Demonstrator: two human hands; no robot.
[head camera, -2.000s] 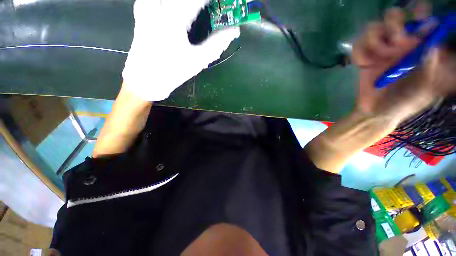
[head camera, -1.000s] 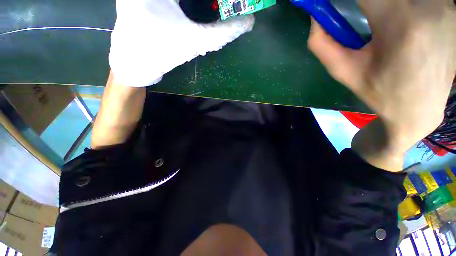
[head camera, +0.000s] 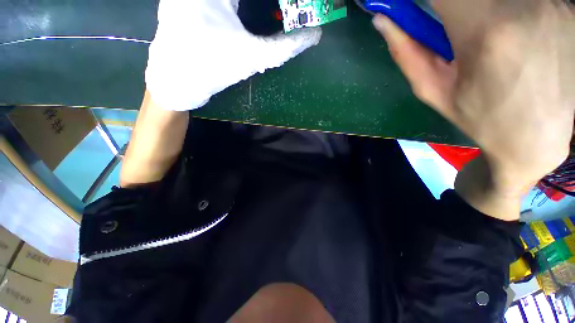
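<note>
My left hand, in a white cotton glove, is at the top edge and holds a tube unit by its black end. A green circuit board sticks out of that end to the right, cut off by the top edge. My bare right hand is at the upper right, closed on the blue handles of a hand tool. The tool's jaws are out of view above, so whether they touch the board cannot be seen.
The dark-green bench has its front edge near my body. A thin strand of solder wire lies on it at left. A black cable bundle hangs at right by something red. Cartons stand at left.
My right hand has come in from the right with the blue-handled tool, then shifted slightly. The black cable seen beside the board earlier is out of view. My left hand has moved only slightly.
</note>
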